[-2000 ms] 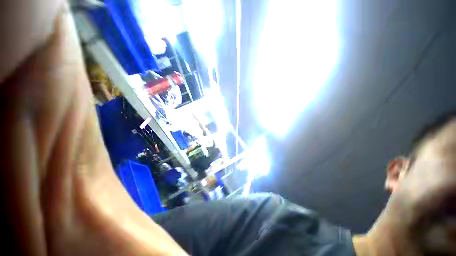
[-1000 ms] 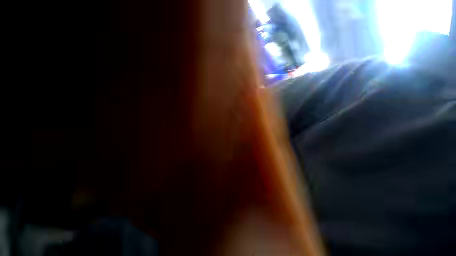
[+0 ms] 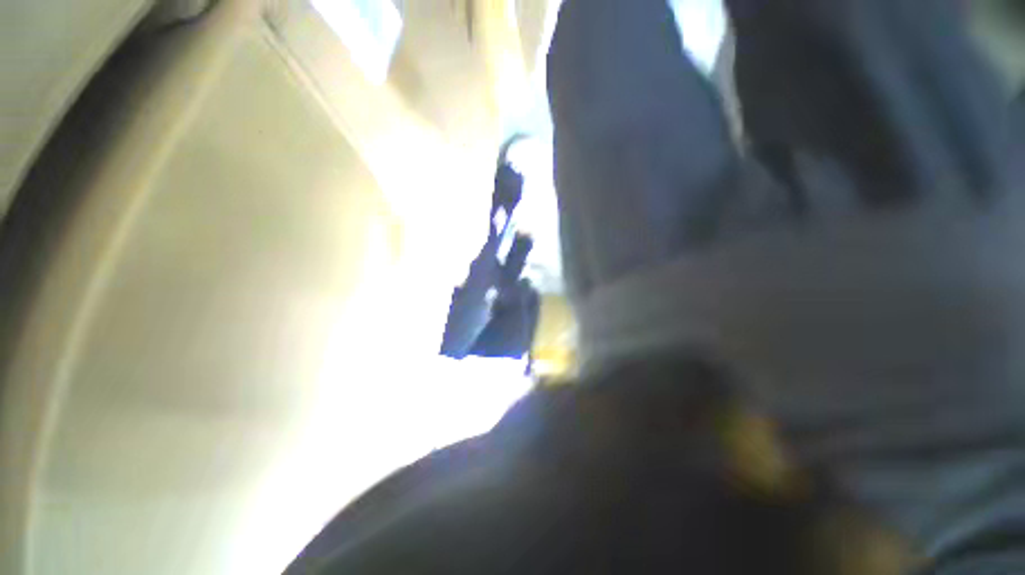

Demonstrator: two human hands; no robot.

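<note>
No hand of mine can be made out. A large dark, blurred mass (image 3: 584,483) fills the lower middle, very close to the camera; what it is cannot be told. Blurred yellow-orange patches (image 3: 759,449) show on its right part. Blue-grey cloth (image 3: 641,146), seemingly clothing, fills the upper middle and right. Nothing is seen held.
A pale, smooth surface (image 3: 214,258) with a curved rim fills the left, partly overexposed. A small dark shape (image 3: 495,303), unclear, stands against bright glare in the middle. A small yellowish thing (image 3: 554,337) is beside it.
The view has swung strongly. The skin-coloured form that filled the left is gone, and a pale curved surface shows there. The blue bins and the other person's head seen earlier are out of view.
</note>
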